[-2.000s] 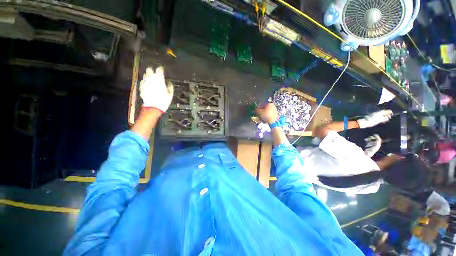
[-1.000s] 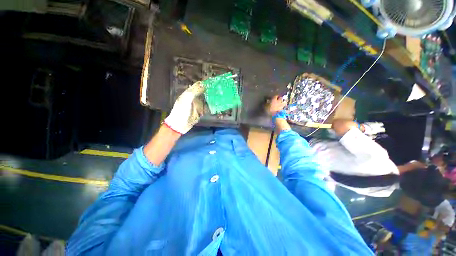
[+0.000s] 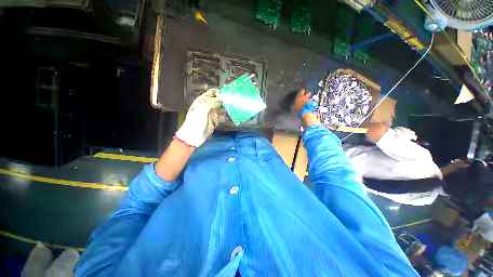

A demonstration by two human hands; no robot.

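Observation:
My left hand, in a white knit glove with a red cuff, holds a green circuit board by its left edge, tilted, its plain side up with a bright glare. The board is above the dark grey solder pallet and hides part of its right half. My right hand, bare with a blue wrist strap, is low at the left side of the open cardboard box with its heap of small silver parts. Its fingers are small and dark; I cannot tell if they hold anything.
Spare green boards lie along the far side of the bench. A thin white cable hangs over the box. A pale edge rail is left of the pallet. A person in white is at the right, a fan at the upper right.
My left hand went from the pallet's left side to holding a green board over the pallet, which has since turned and tilted. My right hand stays by the box. The view has shifted.

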